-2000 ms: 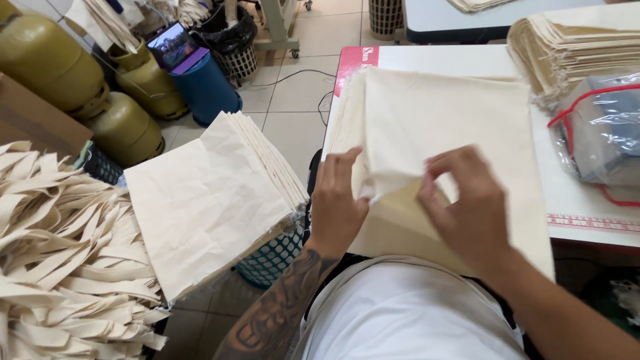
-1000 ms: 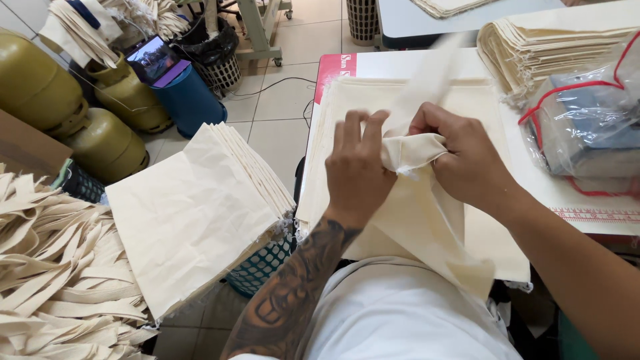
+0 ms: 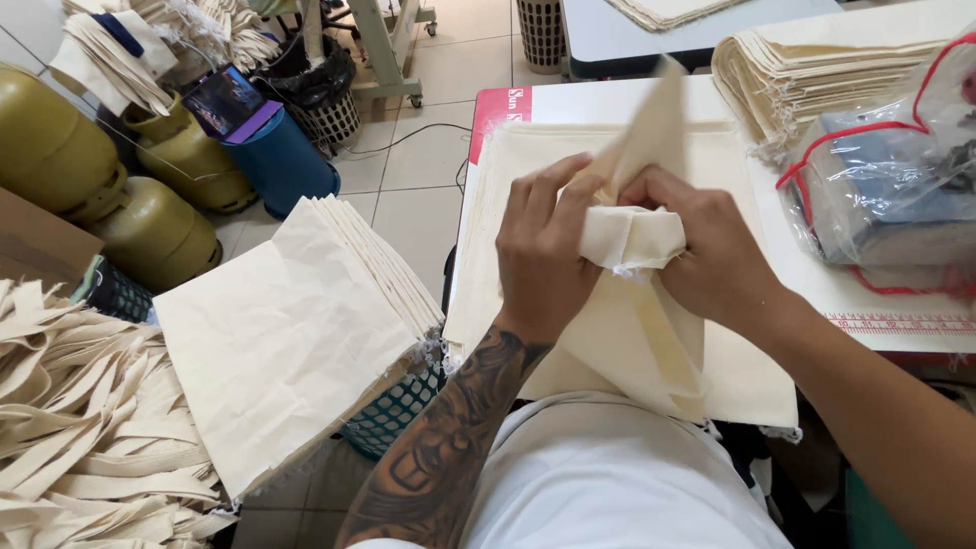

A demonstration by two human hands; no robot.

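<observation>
A cream fabric piece [image 3: 633, 236] is bunched between my two hands, with a seam and loose white threads at its near edge. My left hand [image 3: 545, 244] grips its left side, and my right hand [image 3: 709, 248] grips its right side. One part of the fabric sticks up, blurred, beyond the hands; another part hangs down towards my lap. Beneath it lies a stack of flat cream fabric pieces [image 3: 488, 282] on the white table [image 3: 793, 267]. Some fingertips are hidden in the folds.
A second stack of cream fabric pieces [image 3: 282, 328] rests on a teal basket [image 3: 389, 415] at left, beside a heap of fabric strips [image 3: 84, 435]. On the table's right are folded fabric [image 3: 823, 69] and a clear plastic bag with red trim [image 3: 877, 191]. Gas cylinders [image 3: 61, 137] stand back left.
Two seconds ago the fabric lay mostly flat on the stack under my hands. Both hands have since gathered it up, and a part of it now points upward, more upright than one second ago.
</observation>
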